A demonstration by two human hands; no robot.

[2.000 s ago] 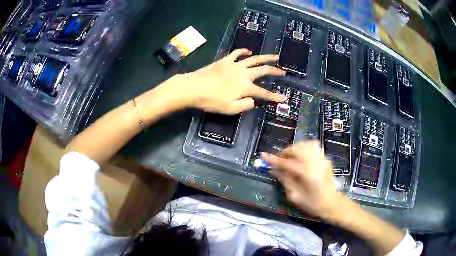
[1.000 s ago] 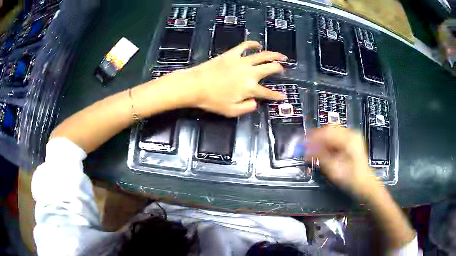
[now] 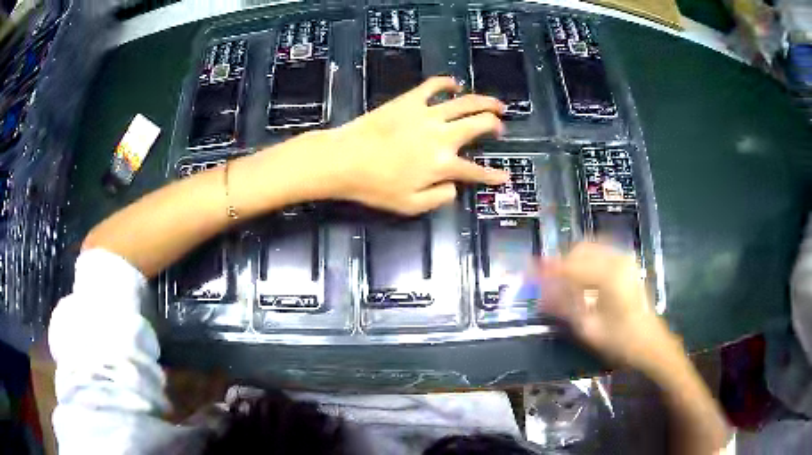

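A clear blister tray (image 3: 401, 336) holds two rows of black keypad phones. My left hand (image 3: 401, 155) reaches across the tray, fingers spread, holding nothing; one fingertip touches the keys of a front-row phone (image 3: 507, 231). My right hand (image 3: 596, 298) is blurred at the lower right of that phone's screen. Its fingers are closed on a small blue rubbing piece (image 3: 534, 277), mostly hidden and smeared by motion. My left arm covers parts of the front-row phones to the left.
A white and orange block with a black end (image 3: 135, 153) lies on the green bench (image 3: 712, 178) left of the tray. Stacked filled trays (image 3: 36, 178) stand at the far left. A pale metal edge (image 3: 641, 31) runs along the back. Part of a person's sleeve (image 3: 804, 275) shows at the right edge.
The tray and block have shifted left in view under my hands. My left fingertip and right hand have gone from one front-row phone to others further right along the row.
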